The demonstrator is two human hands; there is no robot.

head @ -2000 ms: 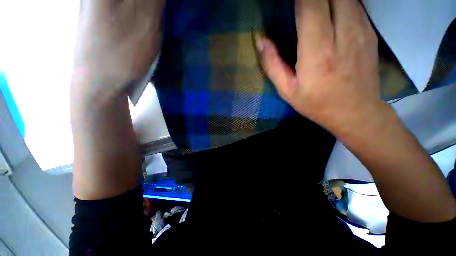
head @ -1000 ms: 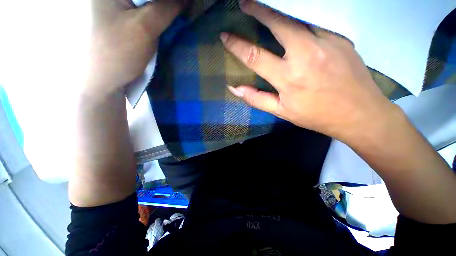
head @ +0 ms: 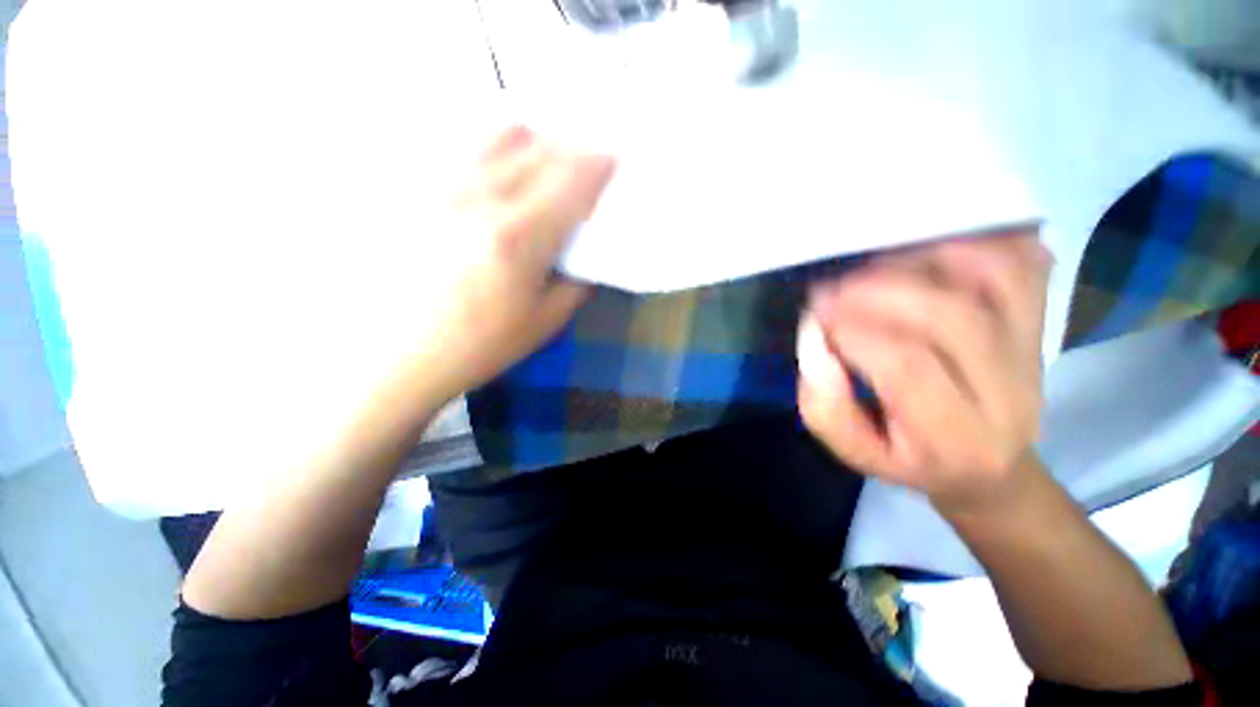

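A plaid fabric panel (head: 650, 362) with blue, tan and dark checks hangs over the table's front edge towards the lap. A white fabric piece (head: 802, 194) lies over its upper part. My left hand (head: 532, 256) is blurred and is closed on the left edge of the white piece, at the plaid. My right hand (head: 940, 359) is blurred, its fingers curled on the right end of the white piece's edge. The fingertips are partly hidden. Blurred metal machine parts (head: 757, 35) show at the top edge.
The white table (head: 207, 276) is overexposed at the left. More plaid fabric (head: 1175, 249) and white fabric (head: 1147, 401) lie at the right, with a red thing (head: 1241, 332) at the edge. A blue plastic basket (head: 422, 597) is below the table at the lower left.
The view now takes in machine parts at the top. Both hands have come lower in the picture. The white piece now covers the plaid's upper part, and my right hand has curled from lying flat.
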